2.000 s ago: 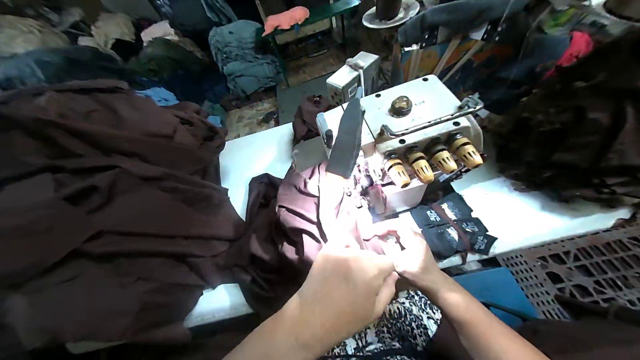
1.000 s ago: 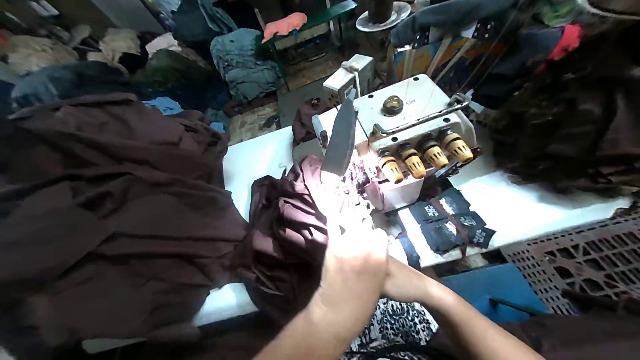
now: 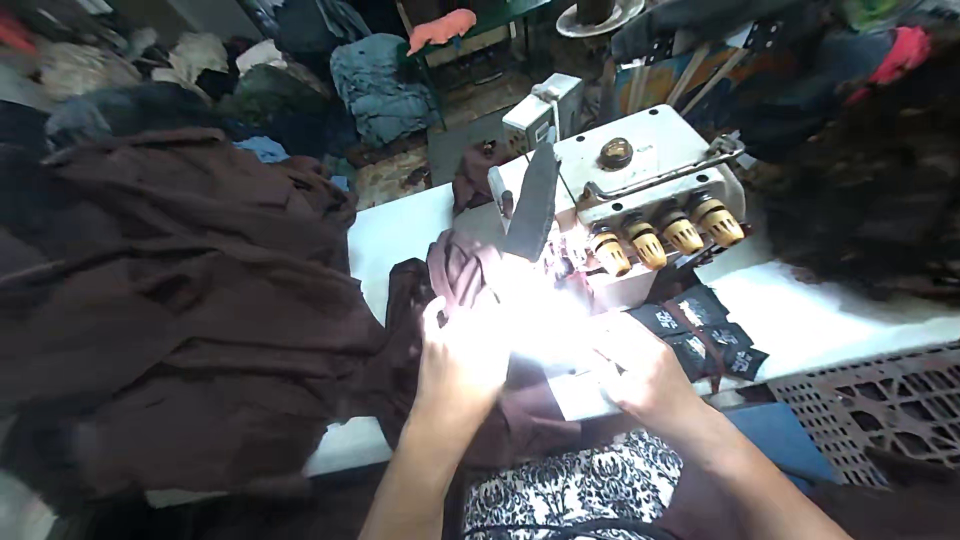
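An overlock sewing machine (image 3: 637, 165) with several yellow tension dials (image 3: 649, 244) stands on a white table (image 3: 405, 225). Its lamp throws strong glare over the sewing area. My left hand (image 3: 465, 345) grips gathered dark maroon fabric (image 3: 461, 270) left of the presser area, with the thumb raised. To the right, my right hand (image 3: 637, 360) has curled fingers at the glare's edge, near the machine's front; glare hides what lies between its fingertips. Fabric hangs over the table's front edge between the hands. A grey blade-shaped piece (image 3: 534, 202) stands up beside the machine head.
A large heap of dark brown fabric (image 3: 187, 300) covers the left side. Black labels (image 3: 705, 330) with writing, tied in bundles, lie right of the machine. A perforated plastic crate (image 3: 885, 405) is at the lower right. Clothing piles (image 3: 382, 86) fill the back; dark fabric (image 3: 885, 187) rises at right.
My hands were close together in front of the machine; they are now apart, the left hand farther left on the fabric and the right one farther right.
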